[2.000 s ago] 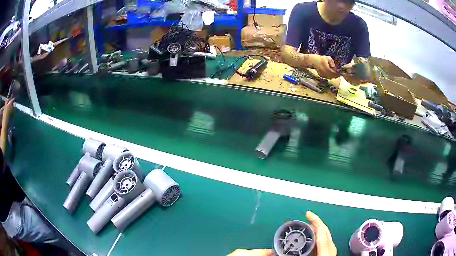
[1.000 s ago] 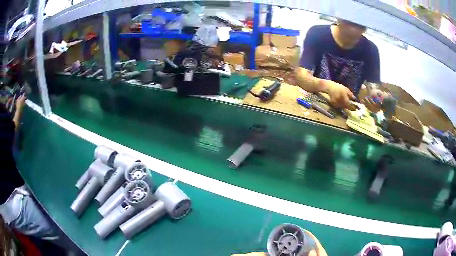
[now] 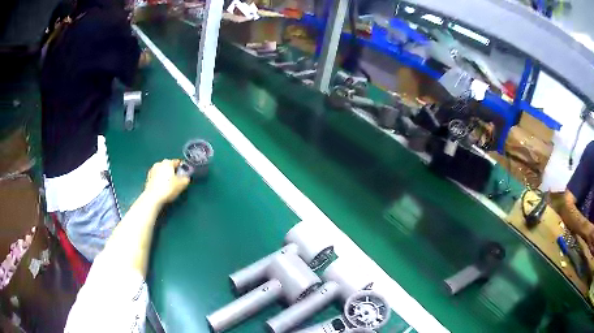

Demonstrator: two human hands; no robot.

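My left hand (image 3: 168,180) is stretched out over the green bench and holds a grey handheld fan (image 3: 197,153) by its handle, with the spoked head facing up. Several grey handheld fans (image 3: 293,276) lie together on the bench at the lower middle, some cut off by the bottom edge. Another grey fan (image 3: 132,107) lies farther up the bench beside a person. My right hand is not in view.
A person (image 3: 84,97) in a dark top stands at the left. A white strip (image 3: 273,185) divides the bench from the green belt, which carries a grey fan (image 3: 479,268). A metal post (image 3: 208,58) rises by the strip. A black box (image 3: 459,164) stands across the belt.
The view has swung left. My left hand is now stretched out over the bench with a grey fan. My right hand and the pink fans have left the picture.
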